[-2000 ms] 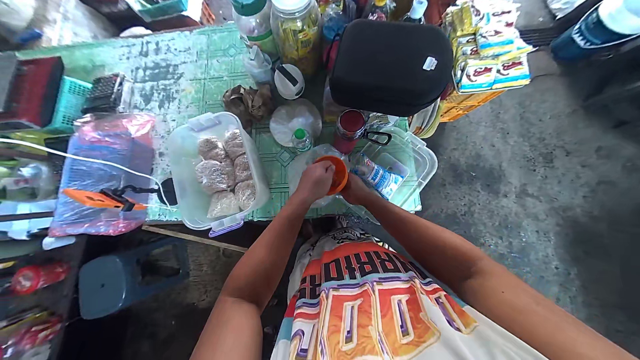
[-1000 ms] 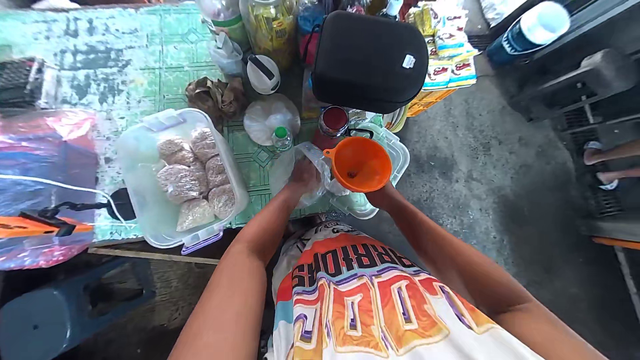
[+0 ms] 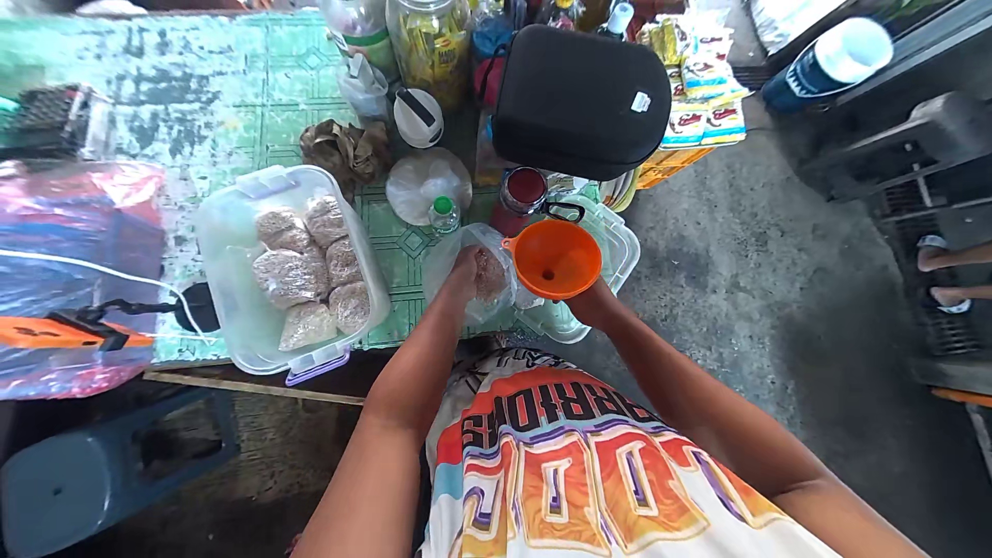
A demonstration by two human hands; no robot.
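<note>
My right hand [image 3: 593,304] holds an orange plastic funnel [image 3: 558,259] from below, its wide mouth facing up and its spout hidden. To the left of it, my left hand [image 3: 463,271] reaches into a clear plastic bag [image 3: 446,252] containing brownish grains [image 3: 489,277]; its fingertips are hidden, so whether they grip anything does not show. Just behind the bag stands a small clear bottle with a green cap [image 3: 444,214]. A red-topped jar [image 3: 525,191] is behind the funnel. On the left, an open translucent tub [image 3: 221,256] holds several knotted bags of grains [image 3: 291,277].
A black zip case [image 3: 581,101], a jar of yellow packets [image 3: 431,54] and a white-lidded container [image 3: 418,118] stand at the back. Crumpled brown paper [image 3: 347,151] lies behind the tub. A clear lidded box [image 3: 620,240] sits under the funnel. A blue stool [image 3: 62,484] stands lower left; another person's feet show far right.
The funnel, earlier between both hands, is now apart from my left hand and turned mouth up. My left hand has gone into the clear bag. The view has moved nearer the table.
</note>
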